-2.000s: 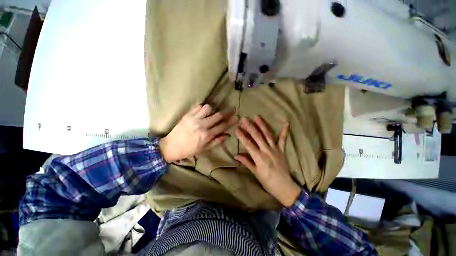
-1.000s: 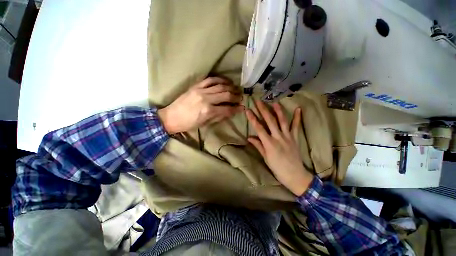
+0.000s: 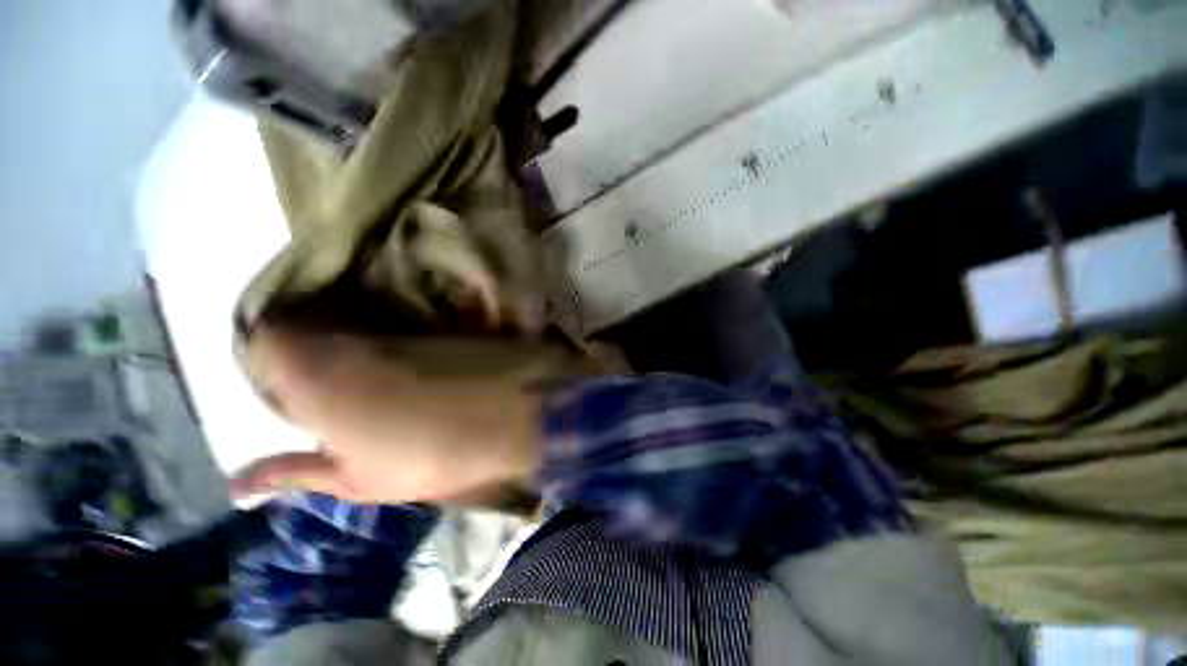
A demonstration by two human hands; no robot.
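The khaki garment piece (image 3: 436,111) is bunched and folded, running from beside the white sewing machine head (image 3: 319,46) at the upper left down to my hands. My right hand (image 3: 404,410) is large and blurred in front of the cloth, its thumb apart at the lower left. Its grip on the cloth cannot be made out. My left sleeve shows below it, but my left hand is mostly hidden behind my right hand. A small blurred patch of skin shows among the folds; I cannot tell whose hand part it is. The needle area is not clear.
The white machine table (image 3: 202,234) shows at left, and its front edge with the ruler scale (image 3: 742,176) slants across the upper right. Khaki cloth (image 3: 1093,481) lies piled at right. Pale cloth (image 3: 456,566) is near my lap. Dark blurred objects are at far left.
The view has swung and tilted, putting the machine head at upper left. The cloth is now bunched, no longer spread flat. My right hand has crossed leftward in front of my left.
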